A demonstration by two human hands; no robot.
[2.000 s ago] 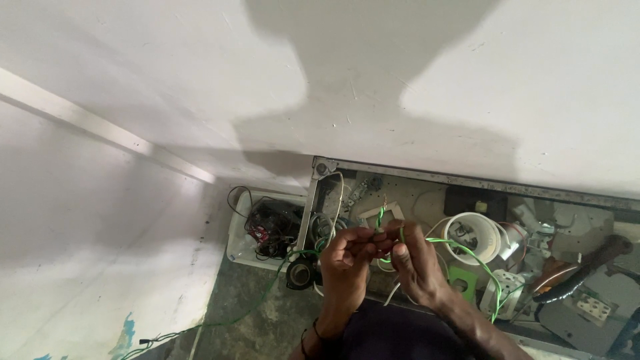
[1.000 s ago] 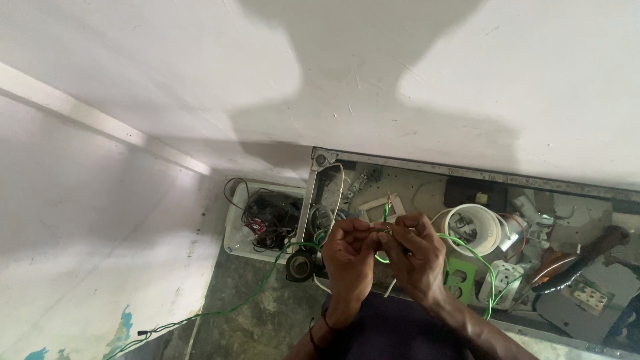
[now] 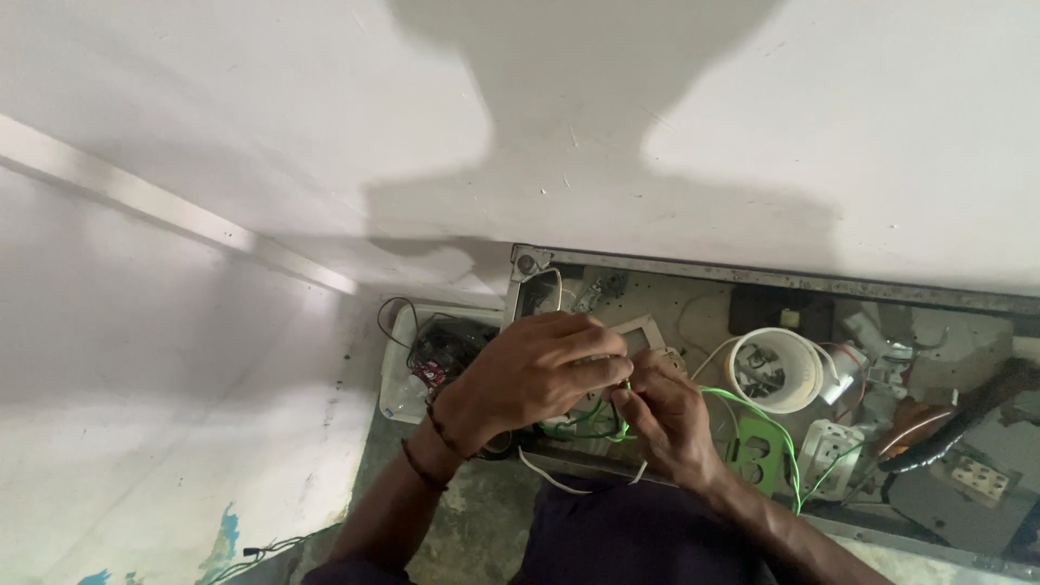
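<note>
My left hand (image 3: 540,374), with dark bands at the wrist, reaches over from the left, its fingertips meeting those of my right hand. My right hand (image 3: 670,414) pinches a green wire (image 3: 624,418) between thumb and fingers. The point where the fingertips meet is mostly hidden. More green wire (image 3: 751,400) runs off to the right of the right hand, and dark green loops hang beneath the left hand. A square pale frame (image 3: 642,331) lies just behind the fingers.
A metal-edged tray (image 3: 780,280) holds a white bucket (image 3: 776,370) of small parts, a green plate (image 3: 756,455), a white socket (image 3: 830,459) and a terminal piece (image 3: 979,479). Left of it stands a white bin (image 3: 394,370) with dark cables. A wall rises behind.
My left hand has turned and now lies across, over the fingertips of the right hand, covering the wire ends that stood up a second ago.
</note>
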